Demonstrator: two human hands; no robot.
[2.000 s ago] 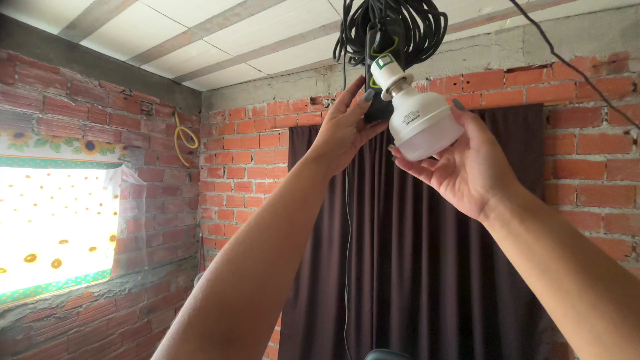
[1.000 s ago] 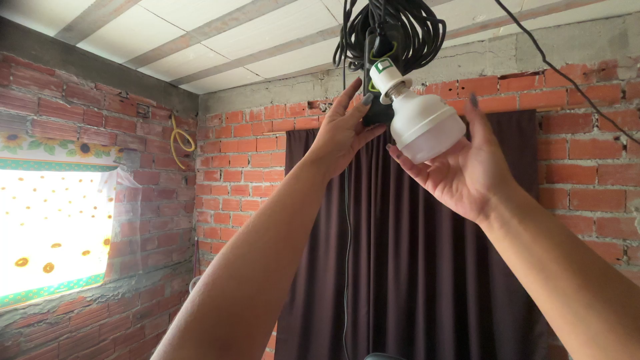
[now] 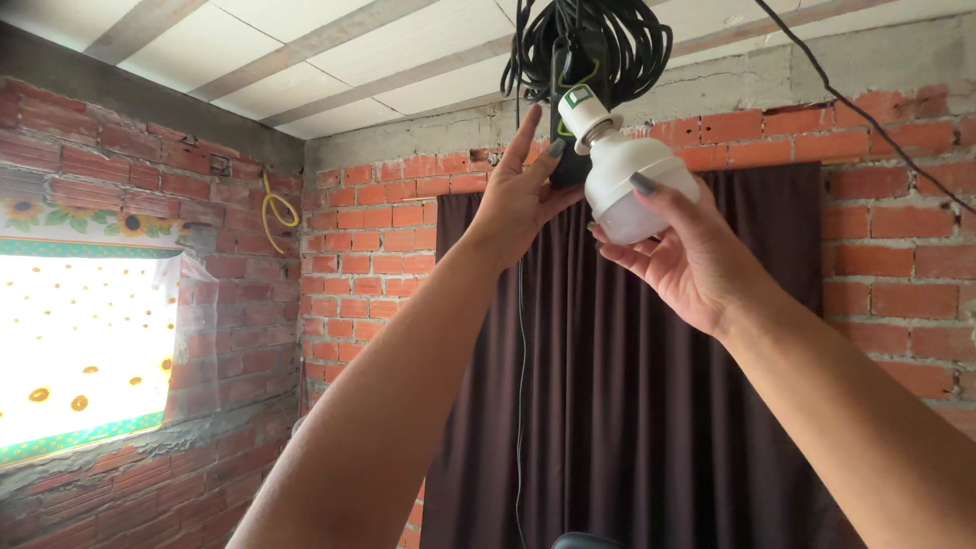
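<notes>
A white light bulb (image 3: 637, 183) hangs tilted at upper centre, its metal base in a white lamp socket (image 3: 585, 113) with a green and white label. The socket lies against a black power strip (image 3: 568, 156) that hangs upright. My right hand (image 3: 682, 255) is around the bulb's wide end, thumb in front and fingers beneath. My left hand (image 3: 518, 194) grips the lower part of the power strip, thumb and fingers at its left side. Above them hangs a coil of black cable (image 3: 637, 49). How the socket joins the strip is hard to see.
A dark curtain (image 3: 610, 381) hangs behind my hands on a brick wall (image 3: 892, 259). A thin cable (image 3: 521, 366) drops down past the curtain. Another black cable (image 3: 862, 110) slants at upper right. At left are a sunflower-print window curtain (image 3: 84, 343) and a yellow hose loop (image 3: 273, 210).
My right thumb has shifted from beside the bulb to across its front. My left hand stays at the power strip, and the bulb keeps about the same tilt.
</notes>
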